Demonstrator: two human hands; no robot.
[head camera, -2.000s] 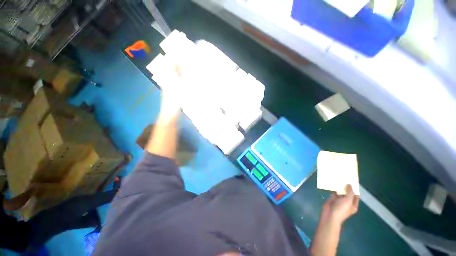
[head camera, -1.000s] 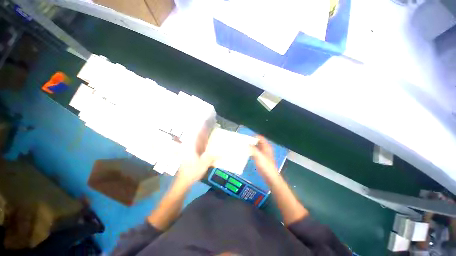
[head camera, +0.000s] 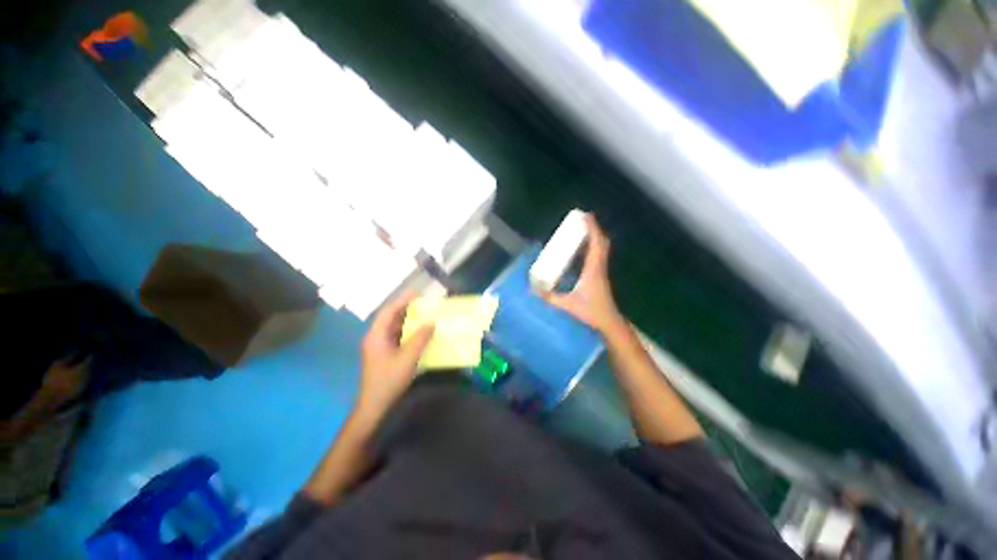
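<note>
My left hand (head camera: 391, 348) holds a square label sheet (head camera: 450, 330), its yellowish side showing, over the left edge of the scale. My right hand (head camera: 588, 287) grips a small white carton (head camera: 560, 252) by its sides, above the far right part of the scale. The blue platform of the digital scale (head camera: 541, 339) lies between and below my hands. One green display shows beside the sheet; the rest of the display edge is partly covered or blurred. Long rows of stacked white boxes (head camera: 317, 164) lie left of the scale.
A loose white box (head camera: 787, 352) lies on the green surface to the right. A blue bin (head camera: 754, 120) with papers is on the raised white shelf (head camera: 929, 219). A brown carton (head camera: 213, 301), a blue stool (head camera: 169, 514) and a person's hand (head camera: 55, 388) are at left. An orange-and-blue object (head camera: 114, 37) lies beyond the rows.
My hands, close together over the scale a second ago, are now apart. The sheet is in my left hand, and my right hand now holds a white carton. The view has turned.
</note>
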